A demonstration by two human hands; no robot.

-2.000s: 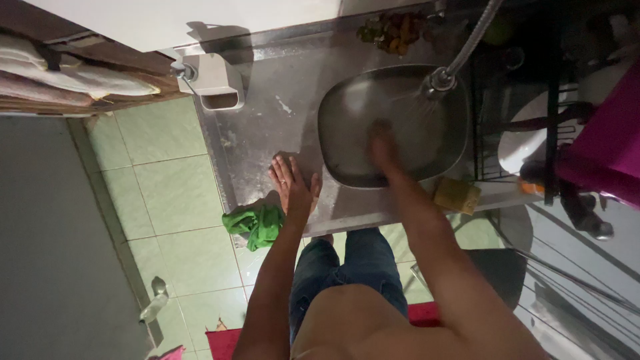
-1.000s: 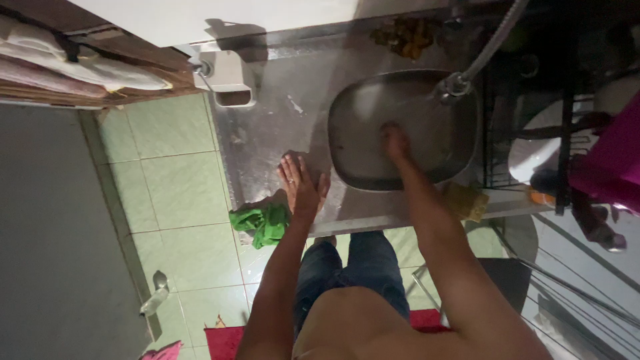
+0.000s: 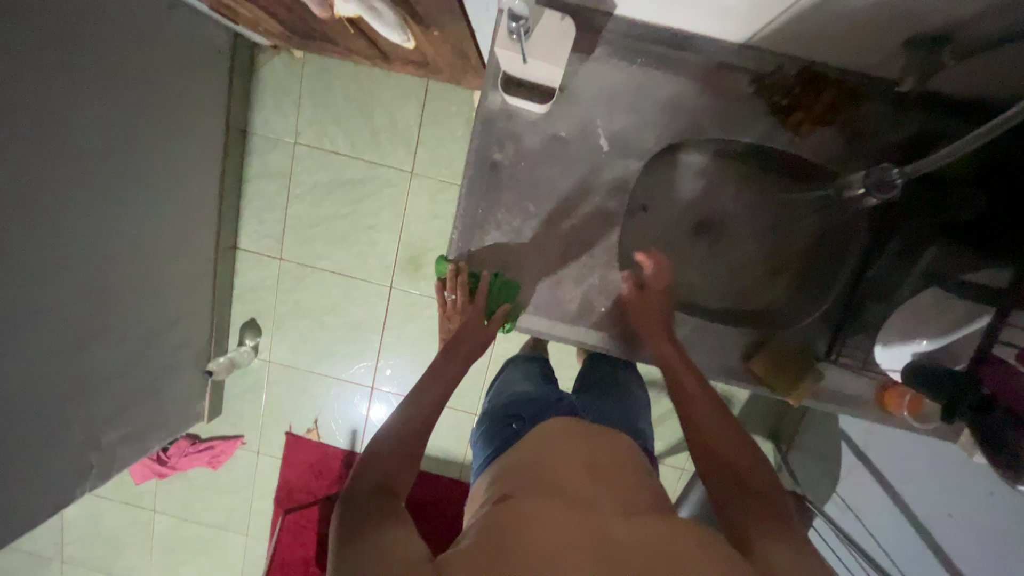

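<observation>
My left hand (image 3: pixel 462 308), with a ring on one finger, lies on a crumpled green cloth (image 3: pixel 502 294) at the counter's near left corner; whether the fingers grip it is hidden. Blurred by motion, my right hand (image 3: pixel 650 296) is over the near left rim of the sink basin (image 3: pixel 720 316), fingers bent, with nothing visible in it. At the basin's right side is a faucet head (image 3: pixel 880 184) on a flexible hose, with what looks like water running from it.
A soap dispenser (image 3: pixel 538 60) stands at the counter's back left. Food scraps (image 3: pixel 808 100) lie behind the sink. Right of it are a yellowish sponge or cloth (image 3: pixel 780 364) and a dish rack with a white plate (image 3: pixel 920 336). A plastic bottle (image 3: pixel 234 362) lies on the tiled floor.
My left hand has moved from the bare counter onto the green cloth. My right hand has moved from inside the basin to its near left rim. The view has shifted left.
</observation>
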